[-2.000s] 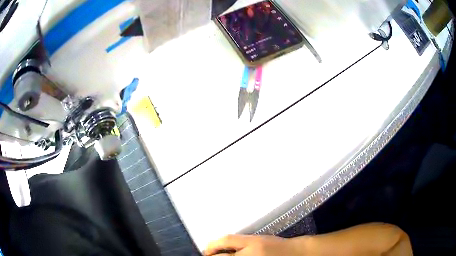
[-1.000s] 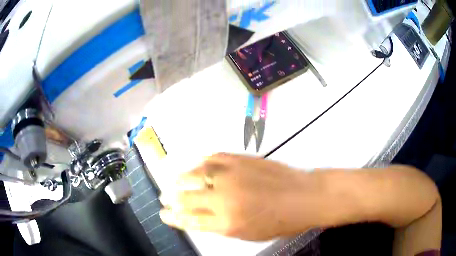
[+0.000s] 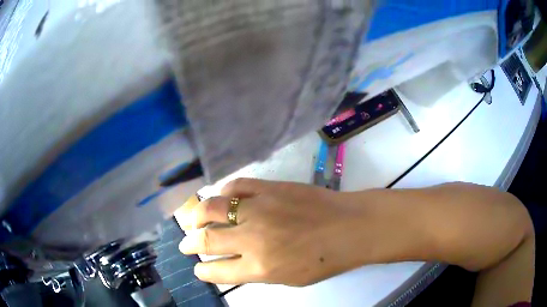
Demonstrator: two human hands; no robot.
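Note:
My right hand (image 3: 258, 234), bare with a gold ring, lies at the right edge of the dark pinstriped fabric (image 3: 187, 273). Its fingertips are at the strip's edge near the tension assembly (image 3: 129, 264); whether they grip the cloth cannot be told. My left hand is not in view. The white sewing machine head (image 3: 90, 78) with its blue stripe fills the upper left and hides the needle area. A beige-grey cloth band (image 3: 252, 78) wraps over it, blurred.
A phone (image 3: 363, 120) with a lit screen lies partly under the machine arm. Thread snips (image 3: 330, 165) with blue and pink handles lie below it, blades partly behind my hand. A thin metal rod (image 3: 408, 112) is beside the phone. The white table (image 3: 444, 162) has a curved front edge.
My right hand came in from the bottom edge onto the strip's edge, then shifted slightly. The view has moved closer to the machine head, which now covers much more of the picture.

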